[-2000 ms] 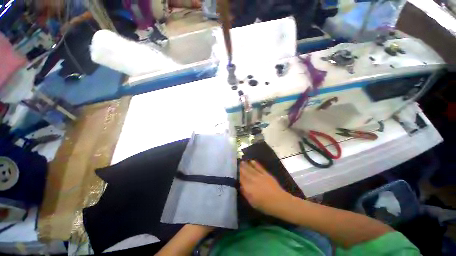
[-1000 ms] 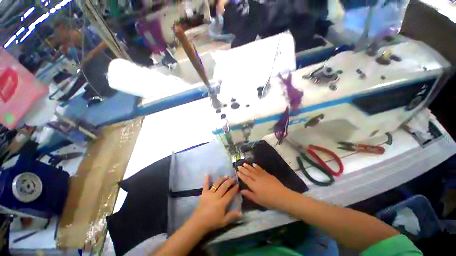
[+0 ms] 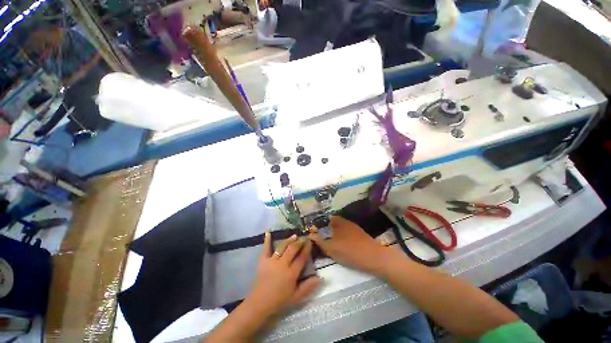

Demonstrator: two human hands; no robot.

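Note:
A garment panel (image 3: 167,261), black with a grey part, lies on the white table left of the needle. A dark tape strip (image 3: 244,242) runs across the grey cloth to the presser foot (image 3: 305,224). My left hand (image 3: 285,268) lies on the grey cloth with a ring on one finger, pressing it down. My right hand (image 3: 348,244) is at the presser foot, its fingertips bent on the cloth edge; whether they pinch it is hard to tell. Black cloth shows behind my right hand, under the white sewing machine head (image 3: 429,144).
Red- and dark-handled scissors (image 3: 429,234) and red thread snips (image 3: 484,210) lie right of my right hand. A purple thread bundle (image 3: 400,149) hangs on the machine. A brown rod (image 3: 218,70) stands at its left end. Taped cardboard (image 3: 100,248) lies left; a basket (image 3: 536,291) is low right.
The grey cloth and its dark strip have turned, and the strip now reaches the presser foot. My left hand came onto the cloth and moved up near the needle. The view has shifted.

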